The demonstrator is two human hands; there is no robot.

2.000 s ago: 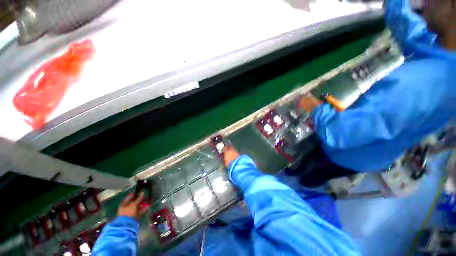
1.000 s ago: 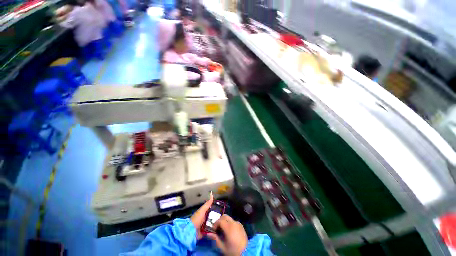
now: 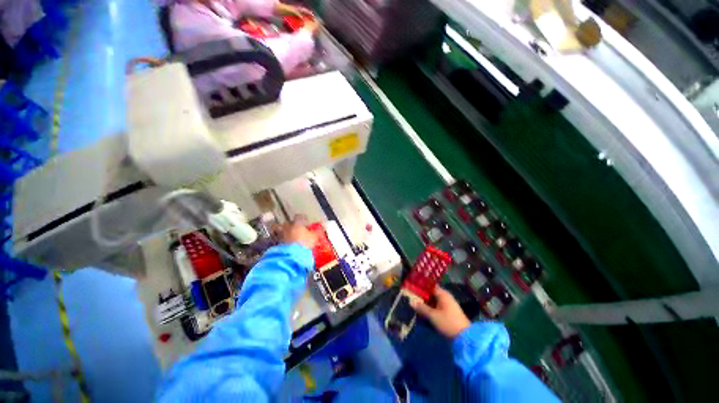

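Observation:
My right hand [image 3: 445, 313] holds an open red phone [image 3: 426, 271] by its edge, its keypad-like red half above and a metal-framed half below, beside the cream machine [image 3: 293, 149]. My left hand [image 3: 293, 233] reaches onto the machine bed, its fingertips at the upper end of a second red part [image 3: 322, 245]; whether they grip it is unclear. That part lies in the right fixture [image 3: 339, 280], joined to a dark framed window. A similar red part [image 3: 202, 253] lies in the left fixture [image 3: 214, 293]. A white nozzle-like head hangs between them.
Clear trays [image 3: 473, 250] with several red and black phone parts lie on the green belt at the right. Another tray [image 3: 585, 376] is lower right. A white shelf [image 3: 623, 102] runs along the right. A person in pink [image 3: 206, 30] is beyond the machine. A slanting post crosses the belt.
The view has turned from the belt to the machine and moved closer. One second ago both hands held a small phone together; now they are apart, left on the bed, right holding an open phone.

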